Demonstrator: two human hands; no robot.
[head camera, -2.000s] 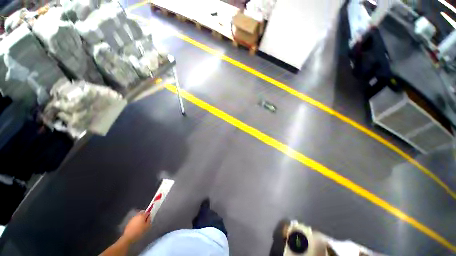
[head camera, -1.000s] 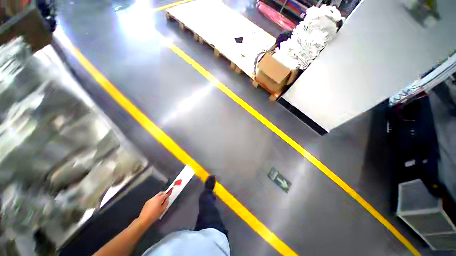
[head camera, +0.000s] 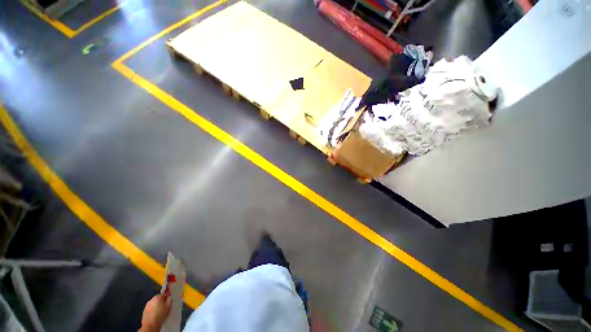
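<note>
My left hand (head camera: 155, 312) is at the bottom edge, left of my light blue clothing. It is closed on a narrow white card (head camera: 173, 289) with a red mark. The card stands up past the fingers, over the yellow floor line. My right hand is not in view.
A low pallet (head camera: 259, 48) with a flat tan sheet lies ahead. On its near right end are a brown carton (head camera: 363, 155) and a heap of white bundles (head camera: 440, 107). A grey-white partition (head camera: 505, 162) stands at the right. Yellow lines (head camera: 285, 178) cross the floor. A metal frame (head camera: 45, 263) is at the left.
The view has moved forward and turned left. The pallet and carton are nearer, and the bundle stacks at the left have left the view. My left hand still holds the card, now lower and further left.
</note>
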